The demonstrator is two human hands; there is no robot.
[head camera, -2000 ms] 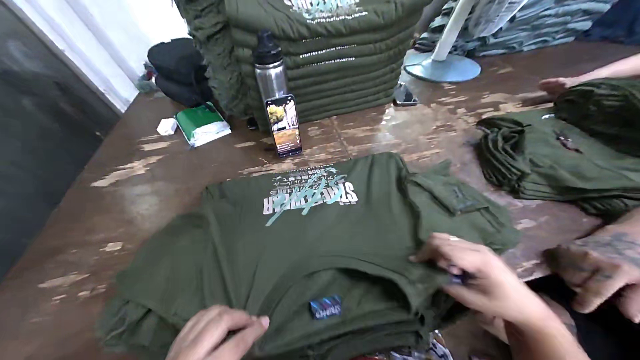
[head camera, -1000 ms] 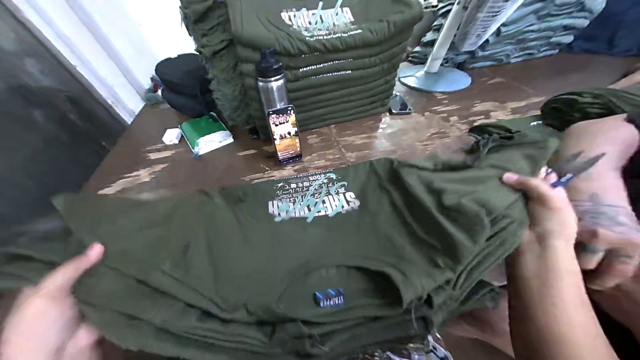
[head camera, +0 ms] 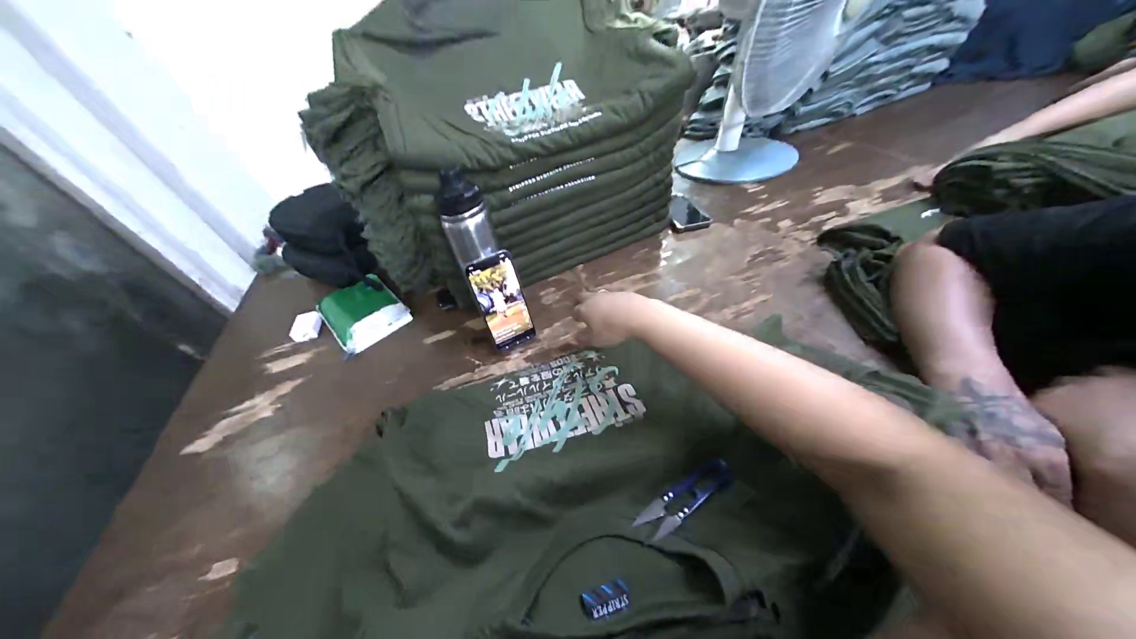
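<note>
My right hand (head camera: 608, 316) reaches out over the far edge of a dark green printed T-shirt (head camera: 444, 497), just right of a phone (head camera: 500, 300) with a lit screen. One finger extends toward that phone, and the hand appears to hold nothing. The phone leans upright against a steel water bottle (head camera: 469, 232) with a black cap. A pair of thread snips (head camera: 683, 499) with dark blue handles lies on the shirt above its neckline, blades apart. My left hand is out of view.
Behind the bottle rises a tall stack of green shirts (head camera: 550, 213). A second phone (head camera: 689, 213), a white fan (head camera: 737, 160), a green packet (head camera: 364, 315), a small white block (head camera: 305, 326) and a black cap-like item (head camera: 321, 235) stand around. A co-worker's tattooed hand (head camera: 1021, 435) is at right.
My right hand has let go of the shirt and snips and reached forward beside the phone. The snips now lie on the shirt. My left hand has left the view.
</note>
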